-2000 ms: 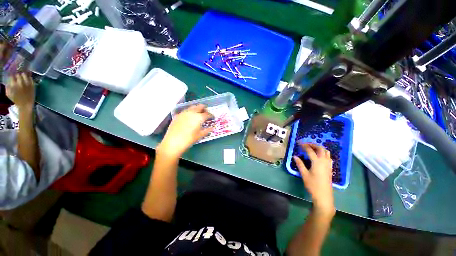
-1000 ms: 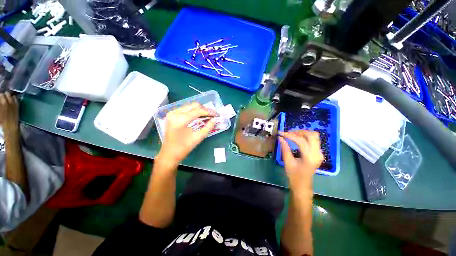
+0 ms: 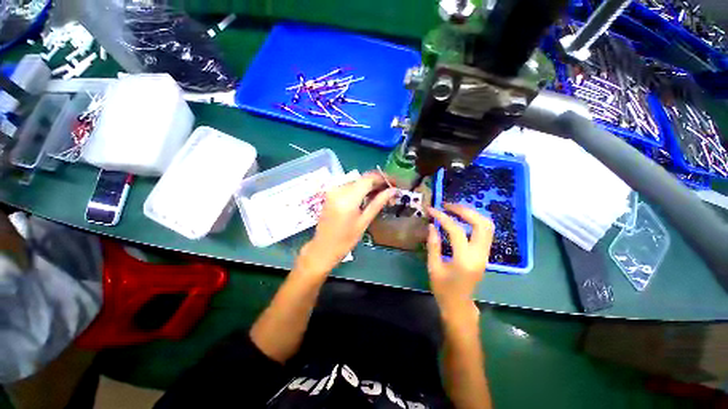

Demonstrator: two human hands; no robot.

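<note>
My left hand (image 3: 349, 211) pinches a thin pale-and-red stick (image 3: 386, 177) at the left side of the silver fixture (image 3: 408, 201). My right hand (image 3: 460, 244) is at the fixture's right side, with thumb and forefinger close together; whether a black ring is between them is too small to tell. The fixture sits on the brownish press base plate (image 3: 397, 232), under the dark press head (image 3: 471, 104). A clear plastic box (image 3: 263, 227) with pale-and-red sticks is left of the press. A small blue tray (image 3: 524, 232) of black rings is right of it.
A large blue tray (image 3: 263, 84) with scattered sticks lies behind. White tubs (image 3: 199, 184), a phone (image 3: 108, 196) and a red stool (image 3: 152, 291) are left, beside another person's clothing. White sheets (image 3: 571, 192), a dark bar (image 3: 586, 275) and a clear lid (image 3: 640, 246) are right. The grey lever (image 3: 638, 172) crosses the right.
My left hand has moved from the clear box to the fixture with a stick. My right hand has moved from the small blue tray to the fixture's right side. The view has shifted.
</note>
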